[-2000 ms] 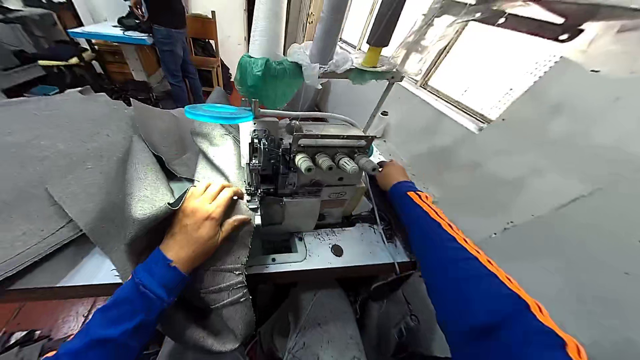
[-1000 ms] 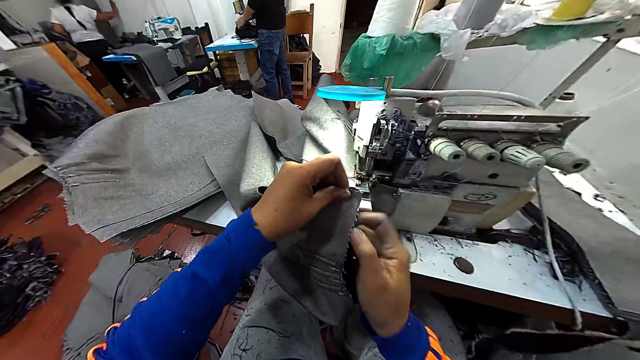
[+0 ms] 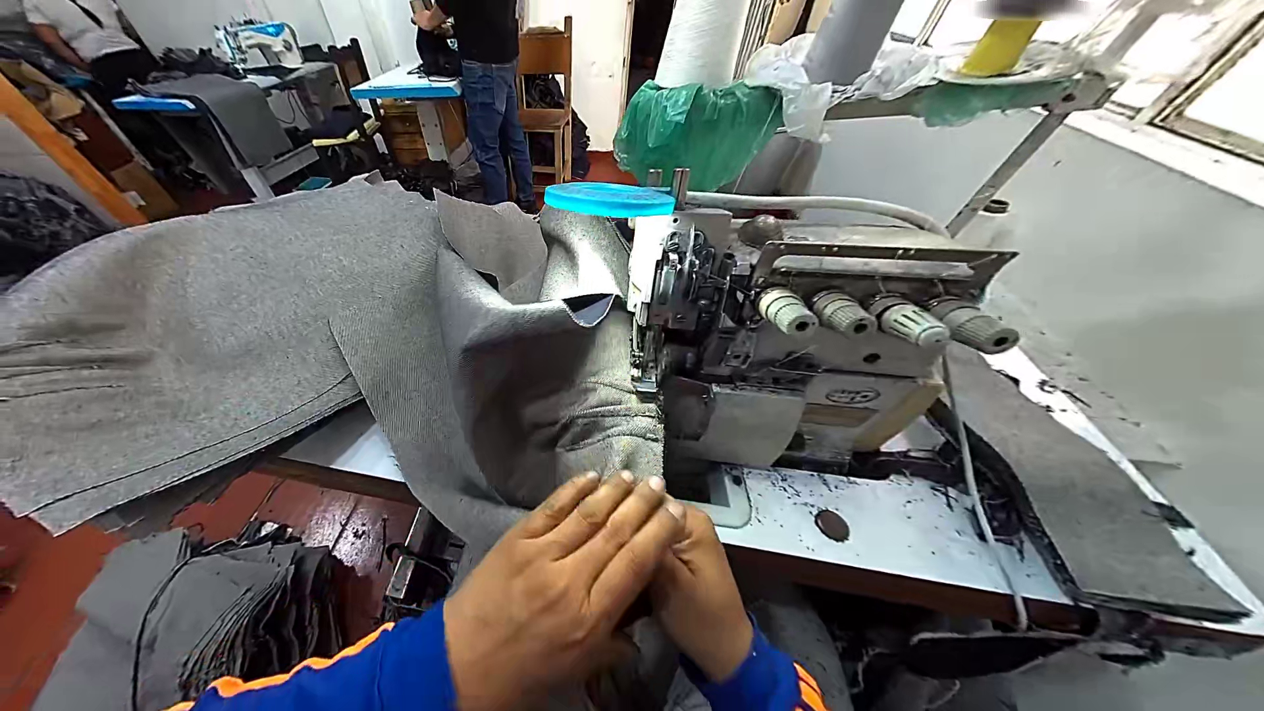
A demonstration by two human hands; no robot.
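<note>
A grey denim fabric piece [image 3: 592,415] runs under the presser foot of an overlock sewing machine [image 3: 849,365], its stitched edge coming toward me. Over the near end of this piece lies my left hand [image 3: 563,583], fingers together and pressed on the cloth. Close against it, partly covered by its fingers, my right hand [image 3: 701,592] grips the fabric edge; its fingertips are hidden. The machine has several tension knobs [image 3: 842,313] along its front and a blue round disc [image 3: 609,199] above the needle area.
More grey fabric [image 3: 217,306] spreads over the left side. A stack of cut pieces [image 3: 247,612] is at lower left. Fabric [image 3: 1096,494] lies at the right of the white machine table [image 3: 879,543]. Thread cones [image 3: 706,44] stand behind. A person in jeans [image 3: 489,118] stands at a far table.
Two seconds ago my right hand was at the machine's right side; it came over beside the left. Both hands held the fabric edge in front of the foot; now the cloth lies under the foot.
</note>
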